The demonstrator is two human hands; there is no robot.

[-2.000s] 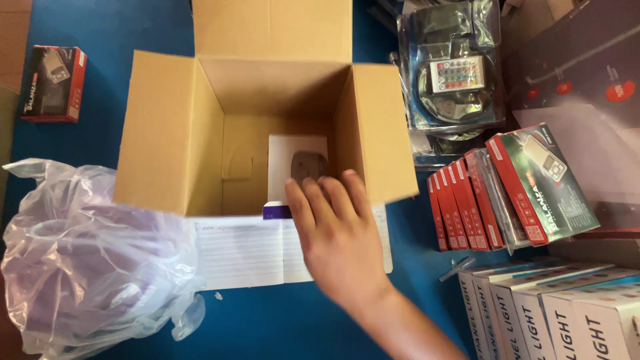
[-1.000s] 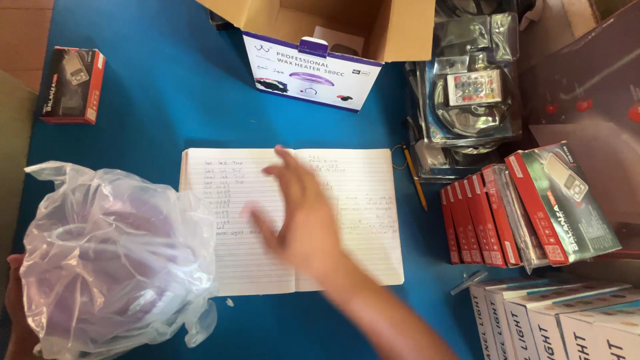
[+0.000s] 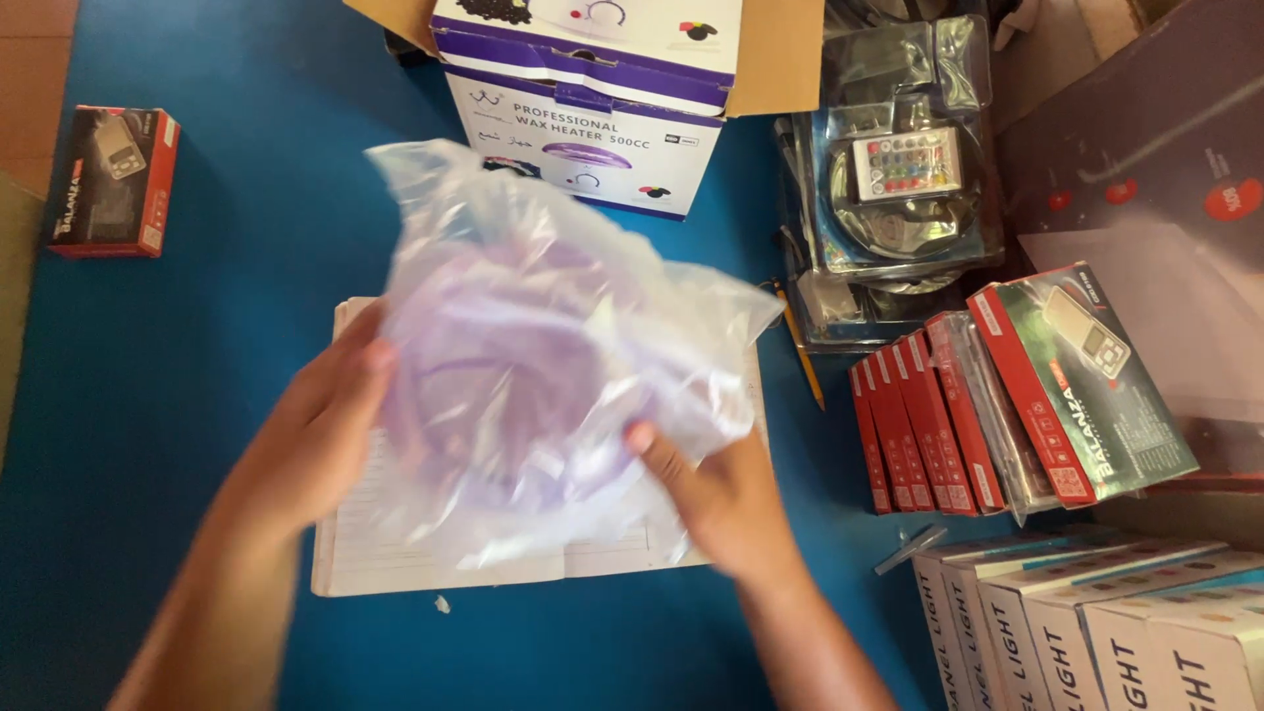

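A purple rounded object in a clear plastic bag (image 3: 533, 375) is held up between both hands, above an open notebook (image 3: 341, 563) that it largely covers. My left hand (image 3: 331, 415) grips the bag's left side. On the lower right side, my right hand (image 3: 716, 494) holds it with the thumb on top and the fingers partly hidden behind. Beyond the bag stands a white and purple wax heater box (image 3: 602, 158), with brown cardboard flaps beside it.
A boxed scale (image 3: 117, 183) lies at the left on the blue table (image 3: 197, 346). To the right are a pencil (image 3: 802, 351), blister packs with a remote control (image 3: 907, 163), several red scale boxes (image 3: 913, 425) and a row of panel light boxes (image 3: 1076, 632).
The bagged purple object has moved from the left of the notebook to above it. My right hand, free of it one second ago, now holds it too. A second printed box face shows at the carton.
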